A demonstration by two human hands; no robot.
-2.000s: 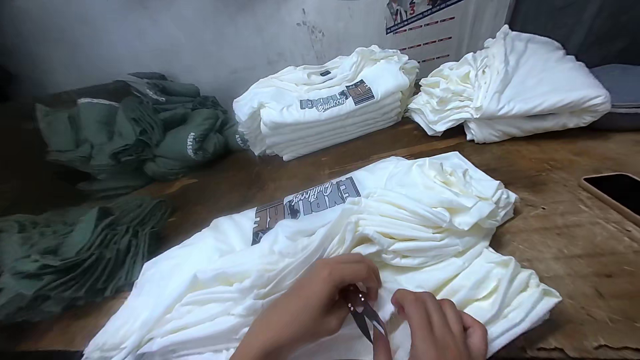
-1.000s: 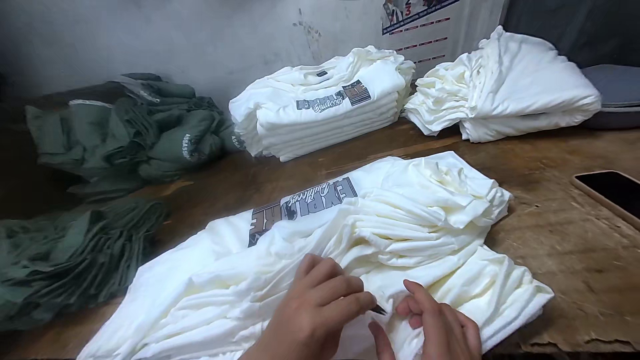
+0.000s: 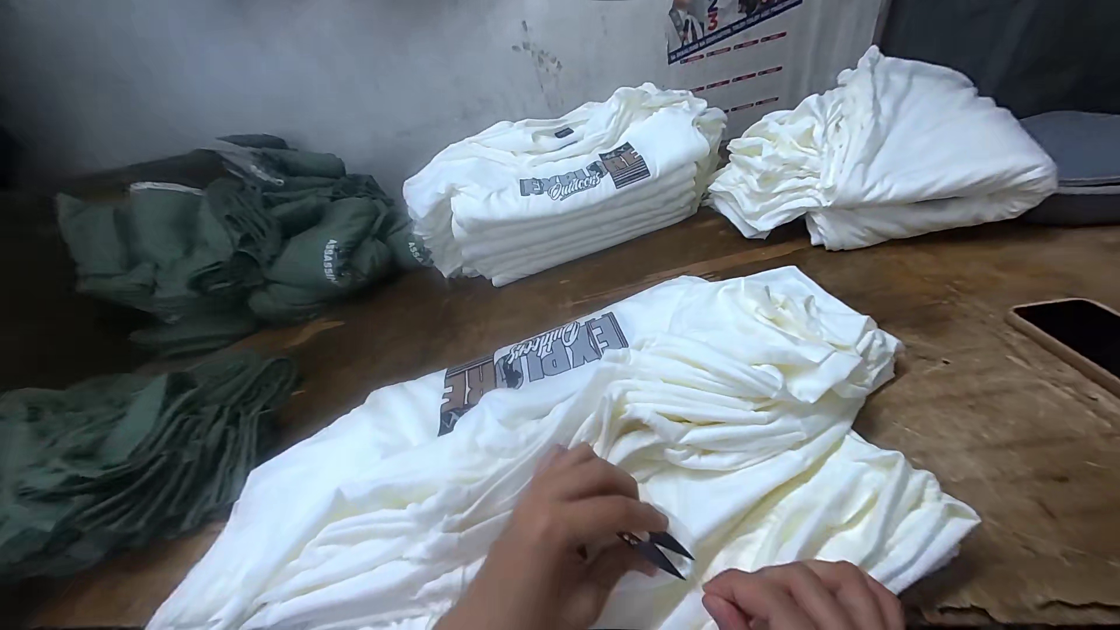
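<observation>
White printed T-shirts (image 3: 735,420) lie in a loose, rumpled layered heap across the near part of the wooden table. Over their near side my left hand (image 3: 582,525) holds small thread snips (image 3: 656,551), whose dark blades are apart and point down to the right. Just right of the blade tips, my right hand (image 3: 801,595) has its fingers curled, with thumb and forefinger together at the white fabric. Whether cloth or a thread is pinched between them is too small to tell.
Behind stand a folded stack of white T-shirts (image 3: 569,210) and another white pile (image 3: 936,157). Dark green garments (image 3: 306,236) and a second green bundle (image 3: 131,446) lie left. A phone (image 3: 1076,337) rests on the wooden table (image 3: 971,402) at right.
The snips' blades, mostly hidden behind the fingers one second ago, show plainly now. The right hand's fingers, spread one second ago, are curled in.
</observation>
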